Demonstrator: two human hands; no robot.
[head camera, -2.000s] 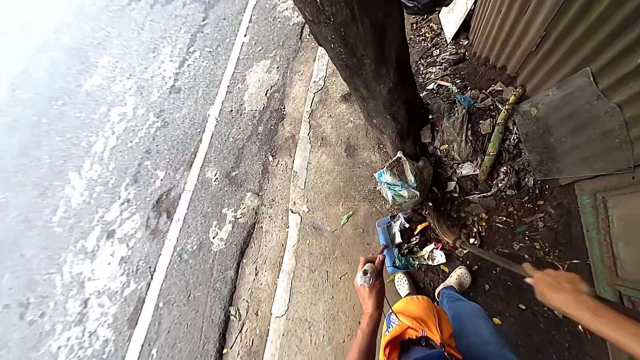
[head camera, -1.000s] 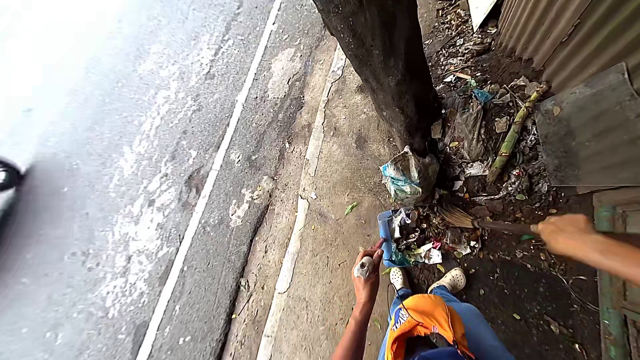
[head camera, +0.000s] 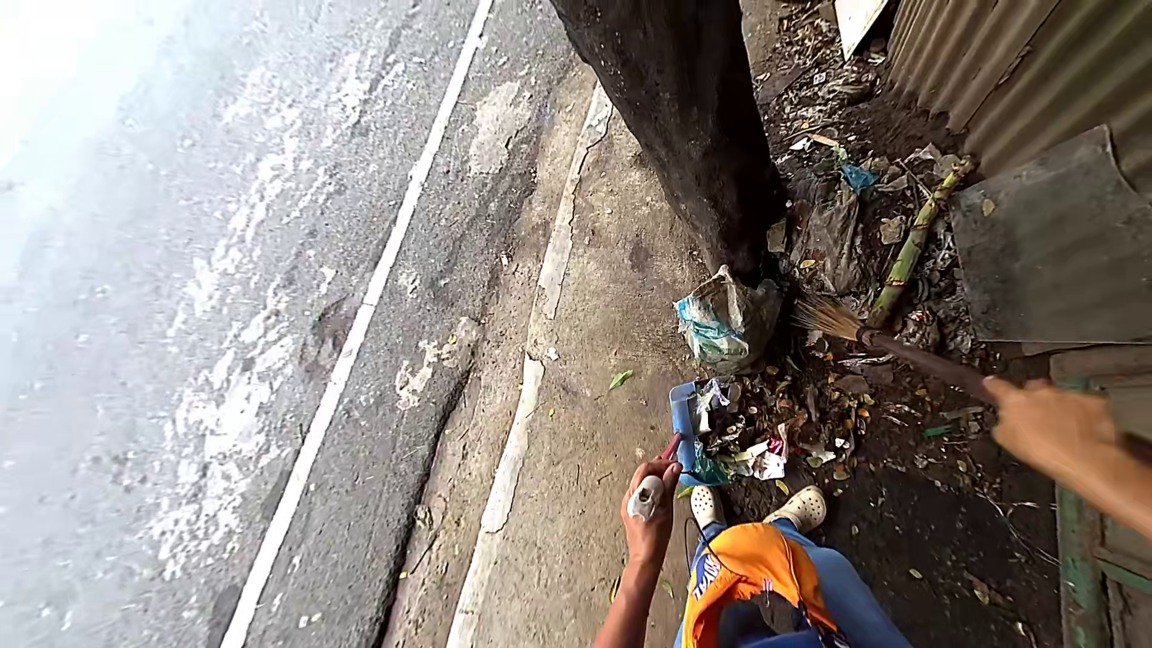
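Note:
My left hand (head camera: 650, 513) is closed around the handle of a blue dustpan (head camera: 683, 423), which lies on the pavement with its mouth toward the soil. Litter and leaves (head camera: 756, 441) fill the dustpan and spill past its edge. At the right, my right hand (head camera: 1048, 423) grips the dark handle of a stick broom (head camera: 832, 319). The broom's bristles are over the debris, just right of a crumpled plastic sack (head camera: 727, 319) at the foot of the tree.
A tree trunk (head camera: 693, 117) rises beside the sack. Farther right are a green stalk (head camera: 918, 243), a grey sheet (head camera: 1053, 243) and a corrugated metal wall (head camera: 999, 63). The road with its white line (head camera: 369, 297) runs along the left. My shoes (head camera: 801, 509) are just below the litter.
The broom's bristles have moved from beside the dustpan's litter to farther up, right of the sack. My left hand still holds the dustpan. A vehicle at the left edge has gone from view.

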